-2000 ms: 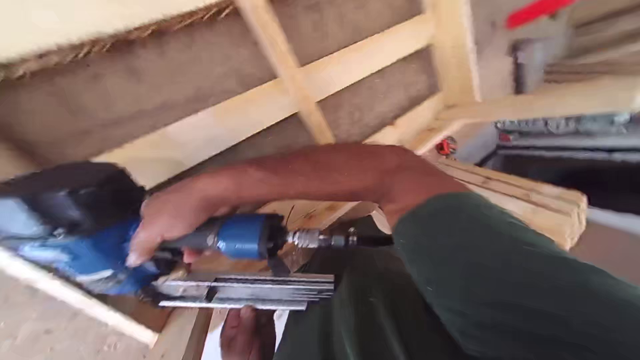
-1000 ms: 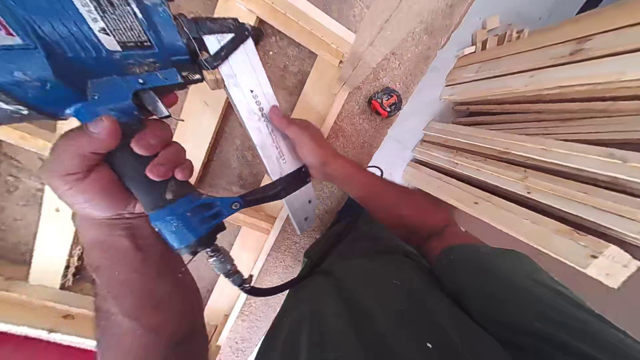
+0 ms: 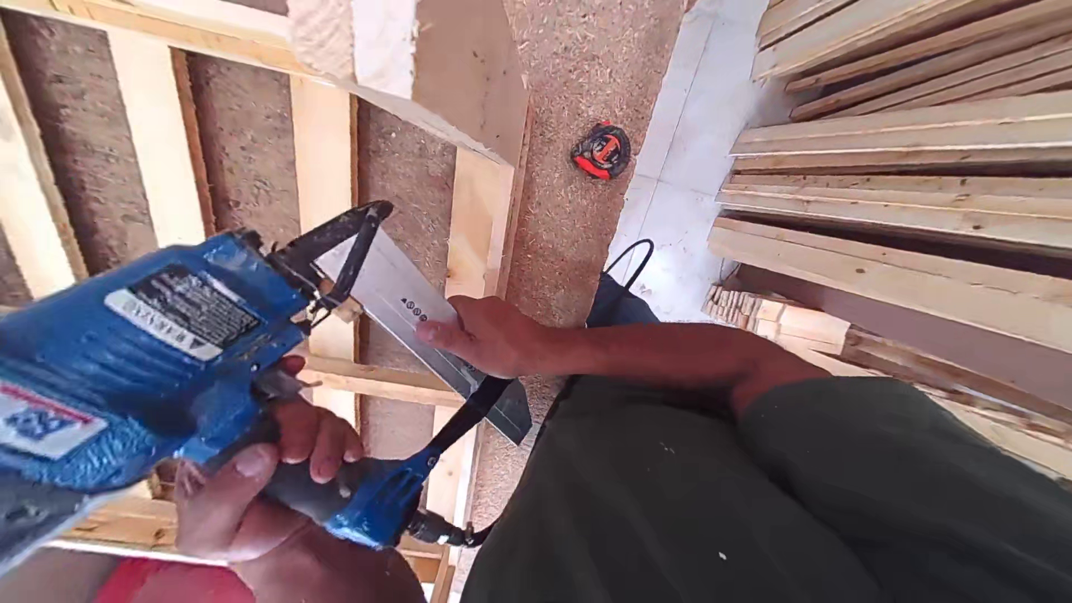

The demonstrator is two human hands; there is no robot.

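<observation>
A blue pneumatic nail gun lies across the left of the view, its body tilted. My left hand is wrapped around its black handle, the thumb on the near side and a fingertip near the trigger. Lower down, an air hose fitting joins the handle's end. My right hand grips the silver metal magazine, thumb over its printed face. The gun's nose is hidden from view. Slatted wooden framing lies beneath and beyond the gun.
An orange and black tape measure rests on a sawdust-covered board. Stacked lumber fills the right side. A thick timber end rises at the top. A black cable loop lies by pale floor tiles.
Two seconds ago my right hand held the gun's handle; my left hand now holds it, and my right hand is on the magazine. The view has swung considerably.
</observation>
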